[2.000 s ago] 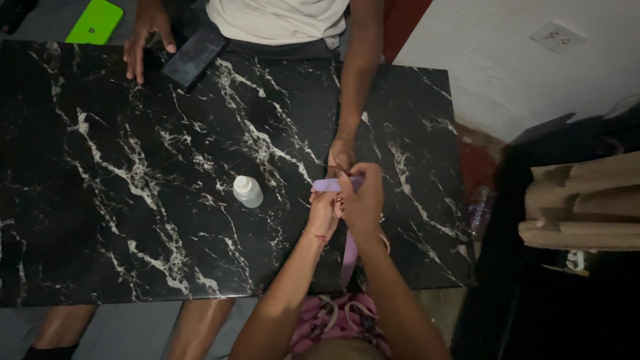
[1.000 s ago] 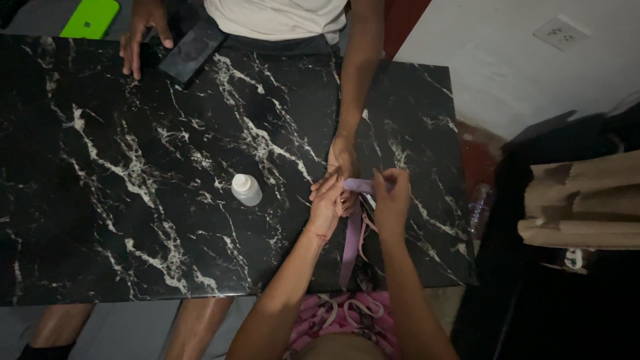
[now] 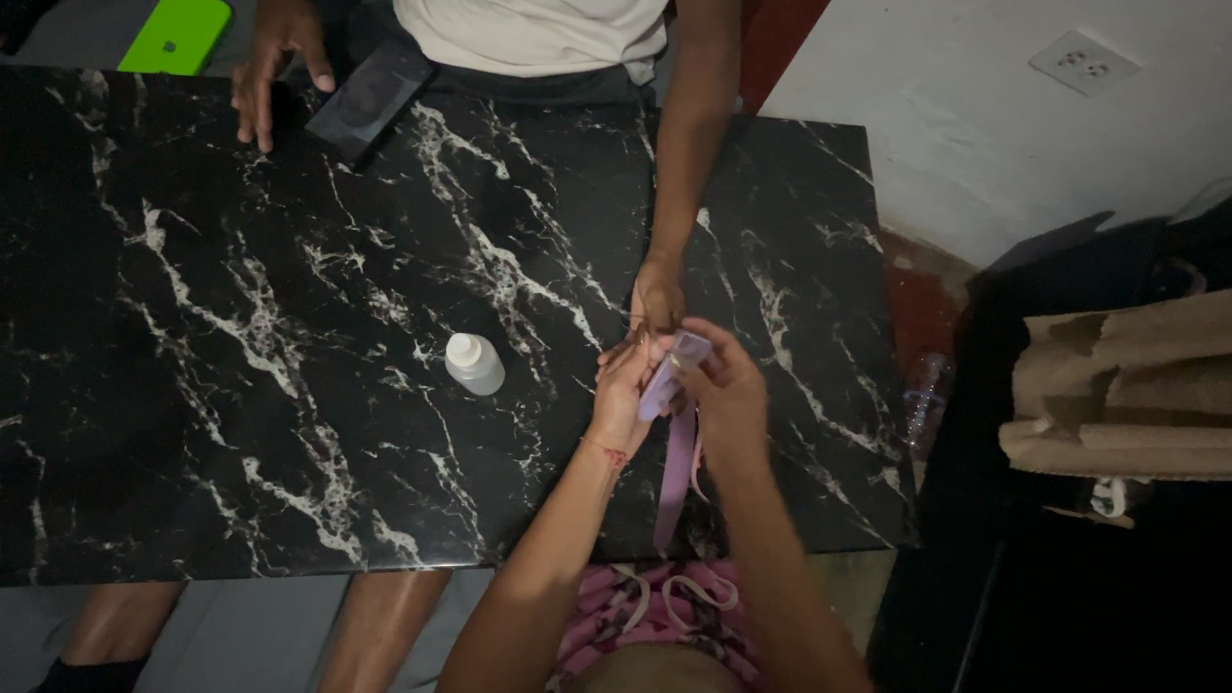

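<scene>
With my left hand (image 3: 626, 390) I hold the fingers of another person's hand (image 3: 658, 294), which reaches across from the far side. My right hand (image 3: 729, 385) grips a flat lilac strip-like tool (image 3: 676, 373), perhaps a nail file, over those fingers. Its lower end lies along my left palm. A longer purple strap (image 3: 677, 476) hangs below my hands toward the near edge, with a thin pink loop (image 3: 698, 462) beside it. The held fingertips are partly hidden by my hands. A white plastic bottle (image 3: 474, 364) with a white cap stands left of my hands.
The black marble-patterned table (image 3: 318, 318) spans the view. Beyond it are a dark phone (image 3: 371, 101), the person's other hand (image 3: 274, 72) and a green phone case (image 3: 178, 37). At right are a brown paper bag (image 3: 1126, 385) and a clear plastic bottle (image 3: 927, 399).
My right hand and the lilac tool have moved left, close over my left hand, from where they were one second ago. The tool is now tilted instead of level.
</scene>
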